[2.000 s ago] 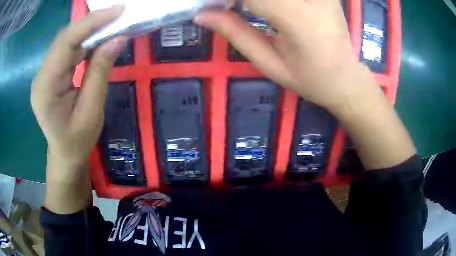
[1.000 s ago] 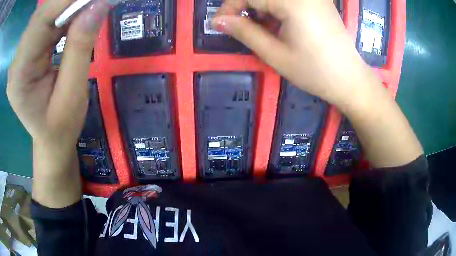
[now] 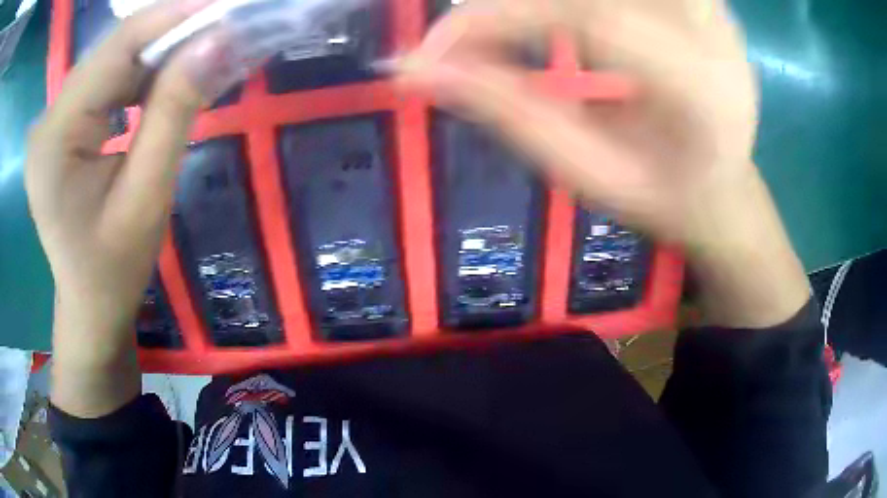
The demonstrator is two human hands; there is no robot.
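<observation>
My left hand [image 3: 107,185] holds a folded white label strip [image 3: 233,27] at the upper left, thumb on its near edge. My right hand [image 3: 622,117] is blurred, at the upper right, with thumb and forefinger together near the strip's right side. A small pale speck shows at its fingertips; I cannot tell whether it is a label. Under both hands lies a red tray [image 3: 418,224] with two rows of black phones, backs off. A near-row phone [image 3: 340,219] shows a blue and silver board at its lower end. The far row is mostly hidden by my hands and the strip.
A glossy green worktable [image 3: 807,165] shows at both sides of the tray. Brown cardboard [image 3: 34,452] lies below at the lower left. A black object [image 3: 861,306] is at the right edge. My dark printed shirt is against the tray's near edge.
The label strip is now spread further right above the far row than one second ago. My right hand has come off the far-row phone. The tray has shifted and tilted in view.
</observation>
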